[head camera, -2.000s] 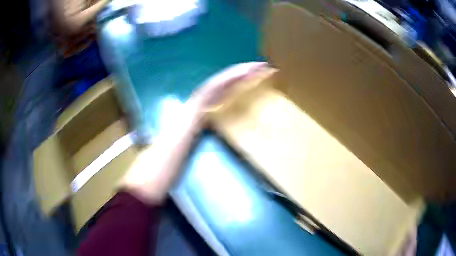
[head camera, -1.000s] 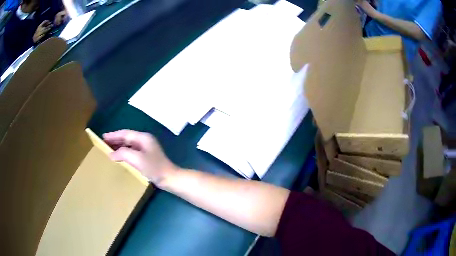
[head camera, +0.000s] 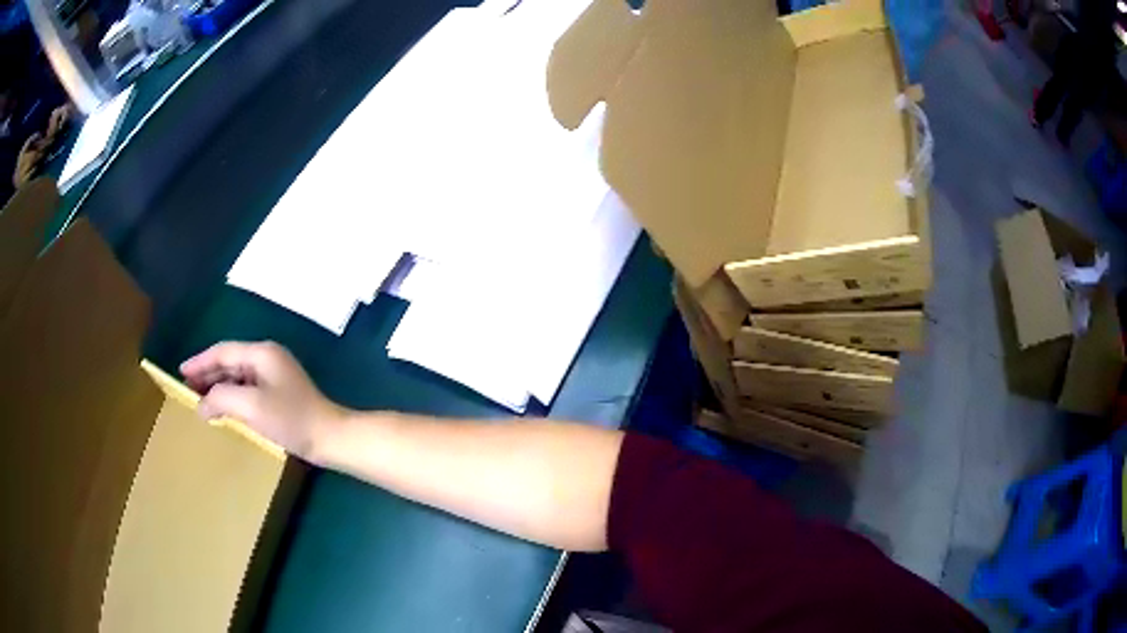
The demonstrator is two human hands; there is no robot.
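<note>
My right hand (head camera: pixel 258 398) grips the short end wall of an open brown carry box (head camera: pixel 185 532) at the lower left, thumb on the inner side and fingers over the top edge. The inside of the box that shows holds nothing. Its tall brown lid panel (head camera: pixel 62 433) stands at the back, and the picture's edge cuts off the box's far part. My left hand is out of the picture. White inserts (head camera: pixel 408 173) lie in a layered pile on the dark green bench, beyond my hand.
Stacked brown boxes (head camera: pixel 822 324) stand right of the bench, the top one open with a pale carry handle (head camera: pixel 917 146). A blue stool (head camera: pixel 1063 538) and an open floor carton (head camera: pixel 1032 291) are at the right. A person's hand (head camera: pixel 43 142) shows at the upper left.
The view has swung from the box's left end to its right end. My left hand has left the picture. Since one second ago my right hand keeps its grip and the view has shifted further right.
</note>
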